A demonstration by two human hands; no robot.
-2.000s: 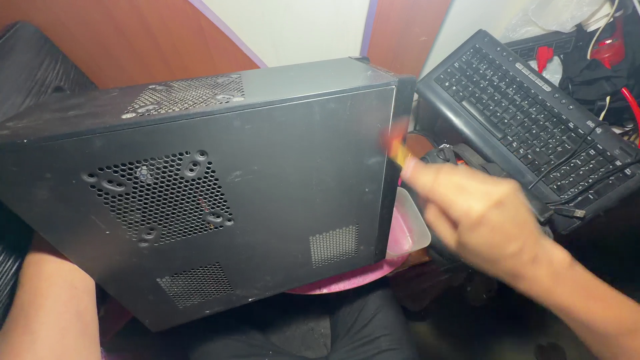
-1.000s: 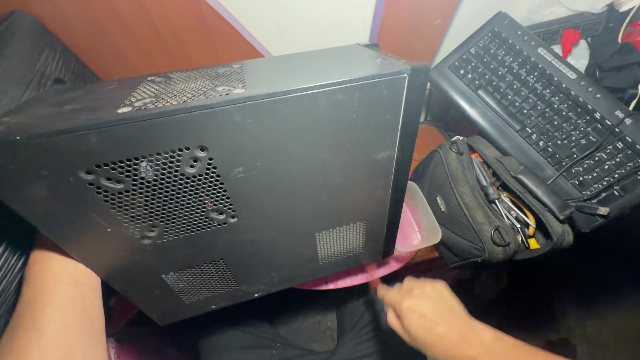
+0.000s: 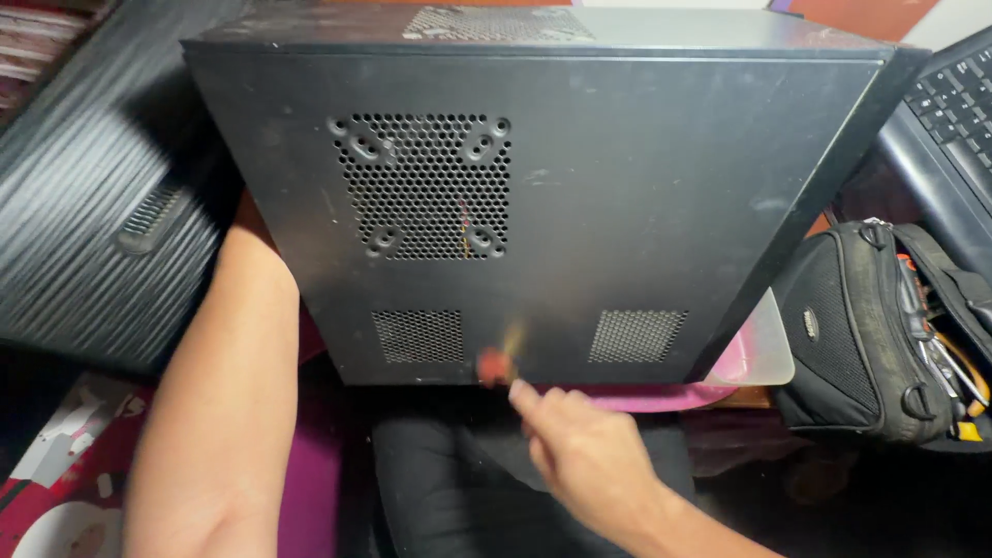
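Observation:
A black metal computer case (image 3: 604, 201) stands tilted before me, its side panel with honeycomb and mesh vents facing me. My right hand (image 3: 581, 446) is at the panel's lower edge, closed on a small brush (image 3: 496, 366) that is blurred, with red and yellow parts; its exact shape cannot be made out. The brush is close to the panel between the two lower mesh vents. My left forearm reaches up along the case's left side, and the left hand is hidden behind the case.
A pink tray (image 3: 659, 398) and a translucent plastic container (image 3: 767, 349) lie under the case's lower right. An open black tool bag (image 3: 845, 333) with several tools stands at right, below a black keyboard (image 3: 957, 108). A ribbed black surface (image 3: 85, 225) is at left.
My right hand has moved from the case's right edge down and left to the middle of its lower edge, with the brush in it. The view has shifted closer to the case.

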